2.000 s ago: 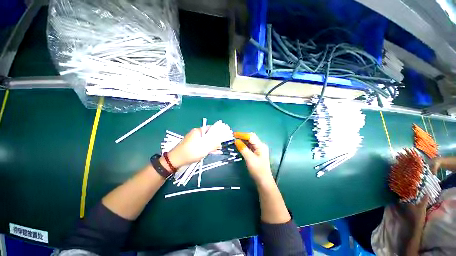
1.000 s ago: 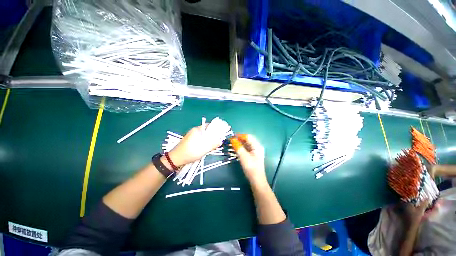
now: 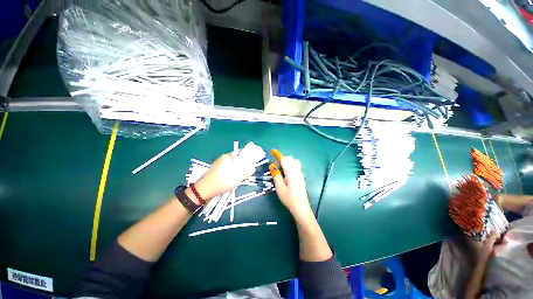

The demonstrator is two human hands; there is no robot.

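My left hand [image 3: 221, 177] is closed around a bundle of white sleeves [image 3: 250, 154] whose ends point up and right. My right hand [image 3: 289, 178], with orange finger cots [image 3: 275, 170] on its fingertips, is just right of the bundle's end. Its fingertips are slightly apart; whether they hold a small piece is too small to tell. Below and beside my left hand, sleeved pieces [image 3: 217, 208] with dark bands lie fanned on the green bench. A single sleeved piece [image 3: 225, 229] lies nearer to me.
A clear plastic bag [image 3: 146, 87] of white sleeves is at upper left, a loose sleeve [image 3: 166, 152] below it. Grey-green cable [image 3: 350, 82] fills a blue bin [image 3: 290, 52] and trails onto the bench. White stacked pieces [image 3: 386, 155] lie right. A neighbouring person's hands hold orange-ended pieces [image 3: 469, 204].
The right fingertips moved in to the bundle's end, then back slightly and apart. My left hand keeps the bundle. The whole view has shifted slightly.
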